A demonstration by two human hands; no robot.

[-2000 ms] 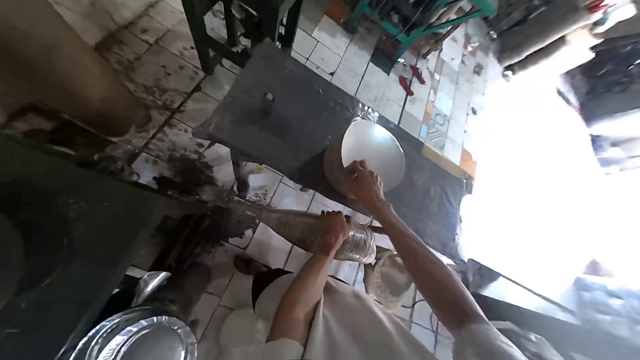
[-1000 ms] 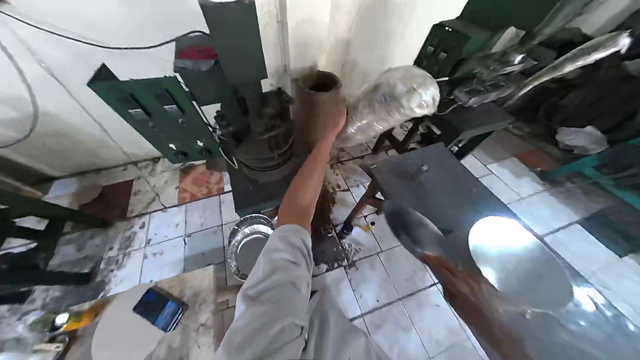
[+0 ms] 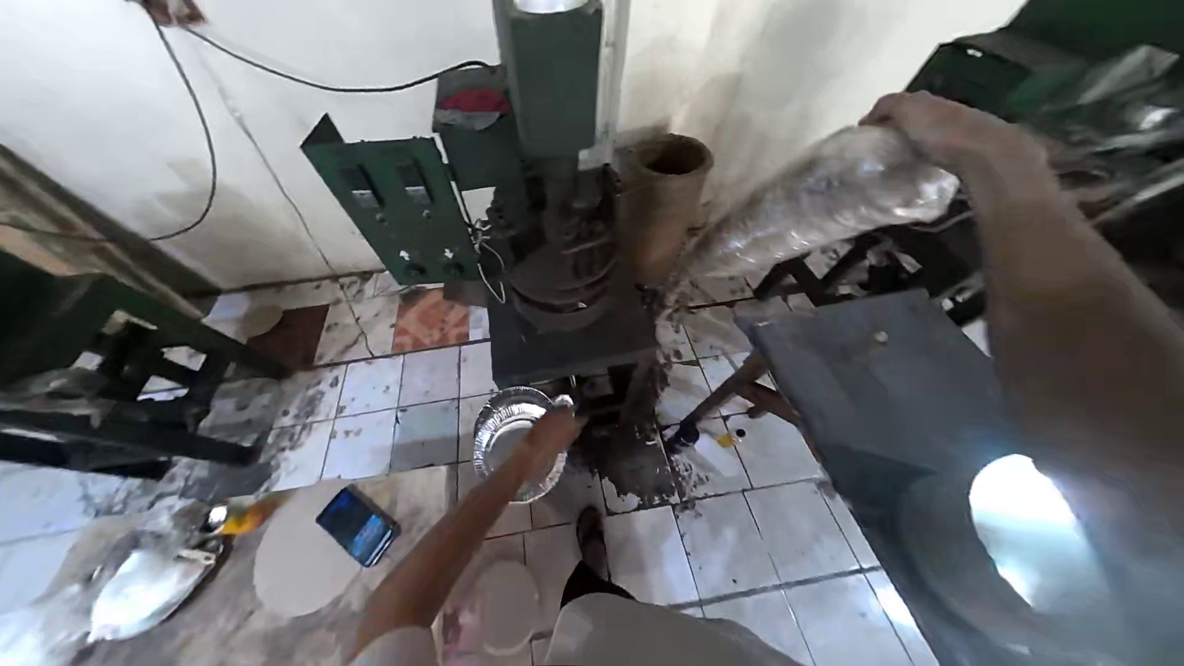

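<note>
My right hand, at the upper right, is closed on the top of a long clear plastic bag, which slants down toward the floor. Low in the middle, my left hand reaches over round aluminum foil pans. It is blurred, and whether it grips a pan rim cannot be told. Just above the pans stands a green press machine with a switch panel. Beside the press, against the wall, is a tall brown cylinder, open at its top.
A dark table with a shiny metal disc on it stands at the right. On a worn surface at the lower left lie a smartphone and a round pale disc. Dark debris lies on the tiled floor.
One second ago a hand was at the plastic bag near the brown cylinder; now my right hand holds the bag's top and my left hand is down at the foil pans. The view has turned.
</note>
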